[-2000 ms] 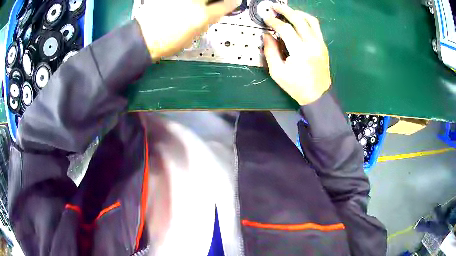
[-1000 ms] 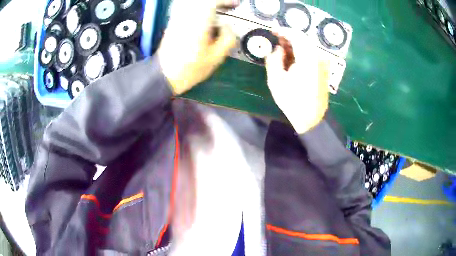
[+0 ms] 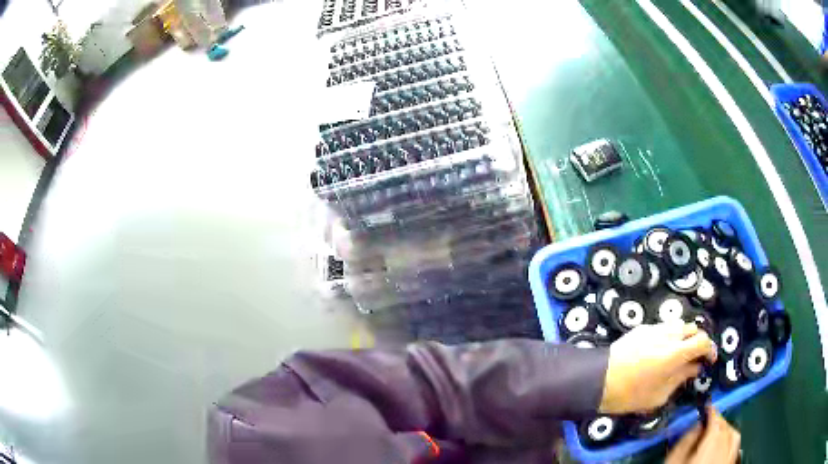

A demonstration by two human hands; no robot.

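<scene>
Black discs with pale centres, likely speaker units, lie heaped in a light-blue parts bin at the lower right. My left hand reaches over the heap from the left, with its fingertips down among the discs; whether it grips one is hidden. My right hand is at the bin's near edge, cut off by the bottom of the picture. Something dark is at its fingertips, too small to name. The two hands are close together and do not visibly touch.
A tall stack of clear blister trays stands left of the bin. A small dark block lies on the green bench beyond it. Another blue tray is at the far right, past white stripes.
The view has swung left, from the fixture plate to the bin and tray stack. Both hands have left the plate and are now at the bin; the plate is out of view.
</scene>
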